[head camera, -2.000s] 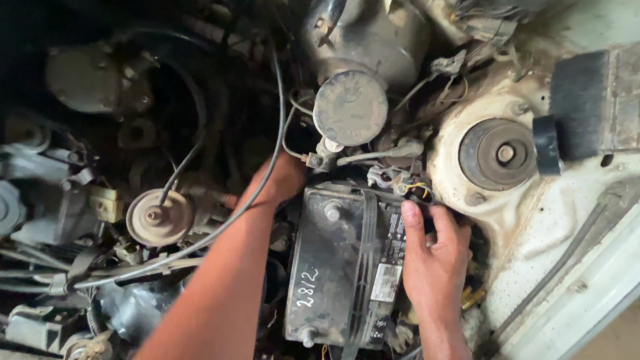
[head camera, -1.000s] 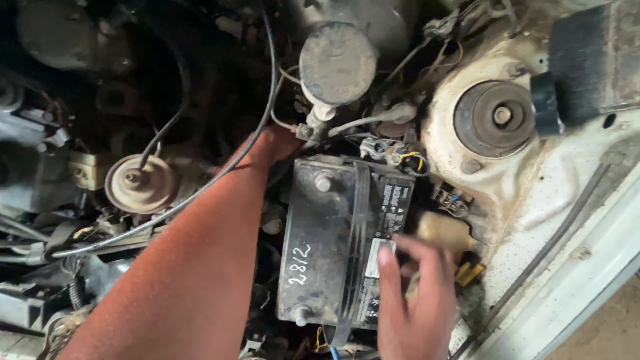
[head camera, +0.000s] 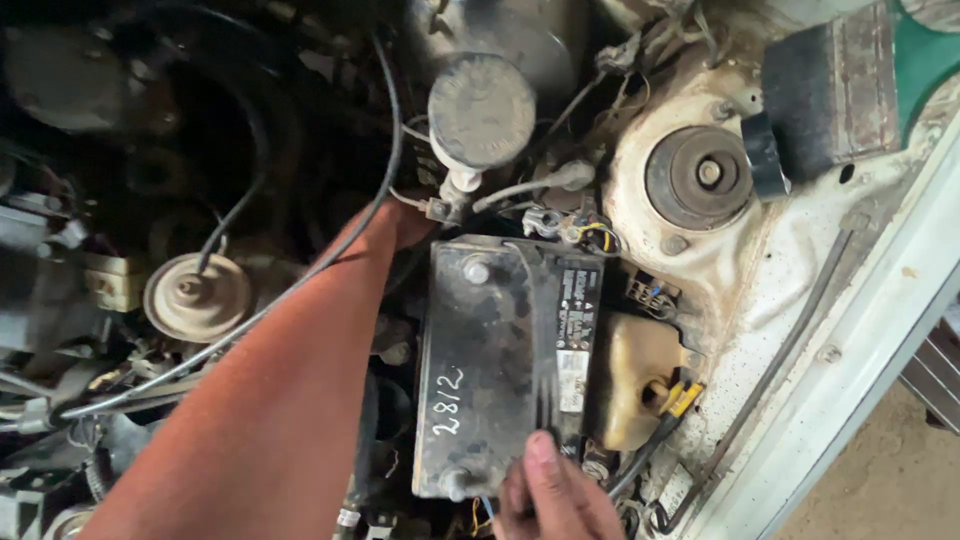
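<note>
A black car battery (head camera: 487, 337) with two posts and white handwriting lies in the engine bay. A dark strap (head camera: 541, 360) runs across its top. My right hand (head camera: 555, 487) is at the battery's lower right edge, fingers curled; whether it grips anything is unclear. My left hand (head camera: 412, 221) reaches past the battery's upper left corner, its fingers hidden in shadow beneath a cable clamp (head camera: 442, 211) and the round-capped reservoir (head camera: 482, 112). Another battery terminal clamp (head camera: 544, 222), with yellow wire near it, rests by the battery's top edge, off the posts.
A strut mount (head camera: 697, 178) is at the upper right. A yellowed plastic reservoir (head camera: 626, 375) with a yellow-ended connector stands right of the battery. A black cable (head camera: 394, 127) arches over my left forearm. The white fender edge (head camera: 855, 382) borders the right side.
My right hand has moved from the terminal clamp at the battery's upper right down to its lower edge. My left hand remains deep beside the battery's upper left corner.
</note>
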